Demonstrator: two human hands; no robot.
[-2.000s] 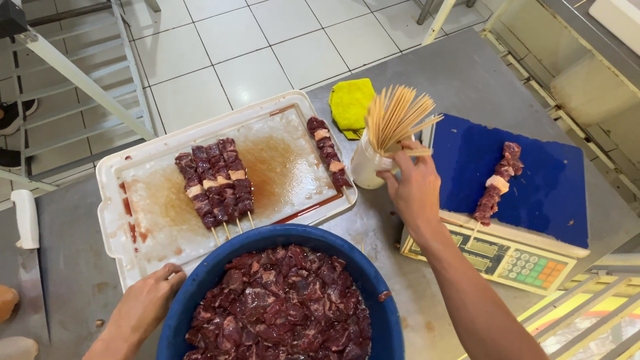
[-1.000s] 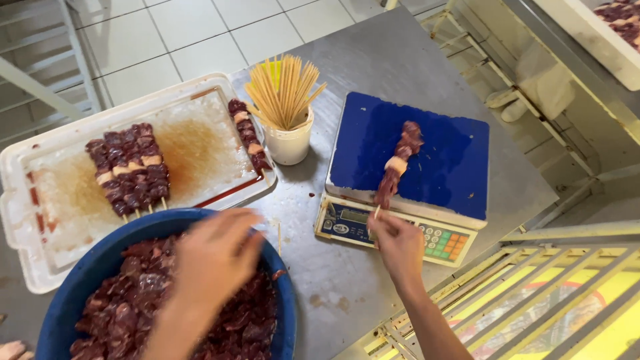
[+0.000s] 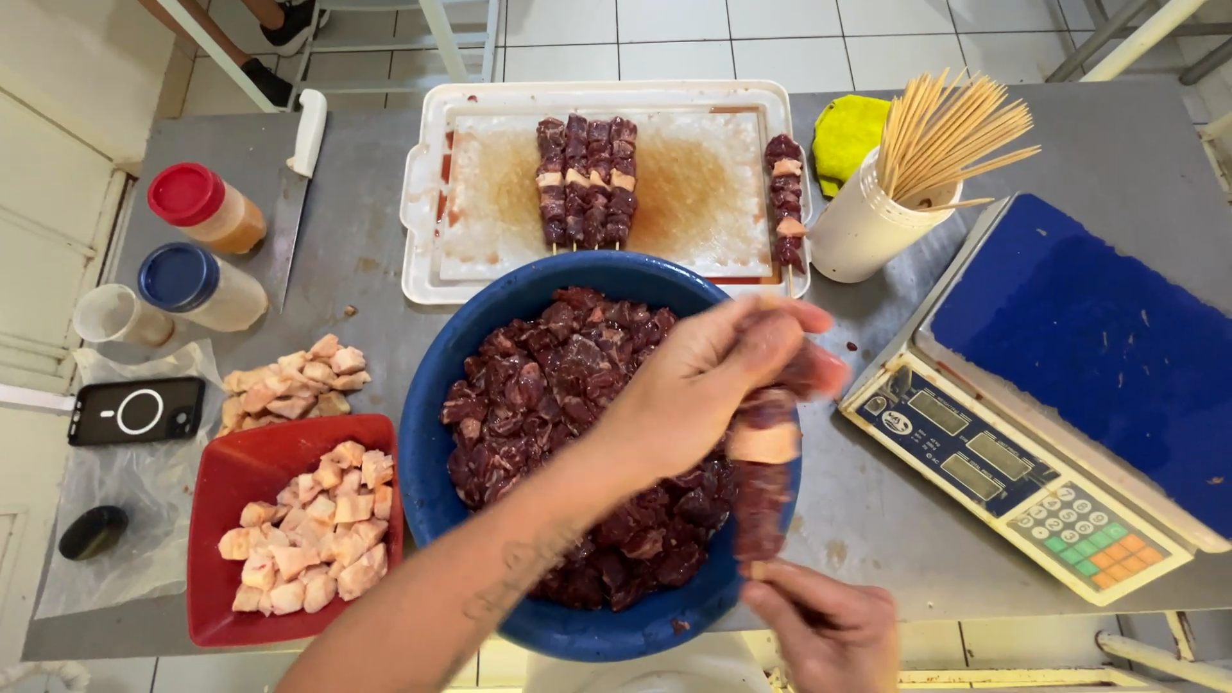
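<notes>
Over the right rim of a blue plastic tub (image 3: 433,385) full of dark raw meat pieces (image 3: 577,385) is a meat skewer (image 3: 763,481) with a pale fat piece in it. My right hand (image 3: 833,621) grips the skewer's lower end. At its top, my left hand (image 3: 731,371) has its fingers around the meat, blurred by motion. Several finished skewers (image 3: 587,183) lie side by side on a white tray (image 3: 414,192), with one more skewer (image 3: 786,197) along its right edge. The blue-topped digital scale (image 3: 1078,337) bears no skewer.
Wooden sticks (image 3: 953,135) stand in a white container (image 3: 866,221) beside a yellow cloth (image 3: 847,140). At left are a red bowl (image 3: 207,539) of fat cubes, more fat pieces (image 3: 298,380), a knife (image 3: 294,212), lidded jars (image 3: 192,279), a plastic cup (image 3: 120,316) and a phone (image 3: 135,411). A person's feet (image 3: 284,48) show beyond the table.
The skewer that lay on the scale is now in my hands above the tub. My left hand has moved from over the meat to the skewer's top. The view has swung left.
</notes>
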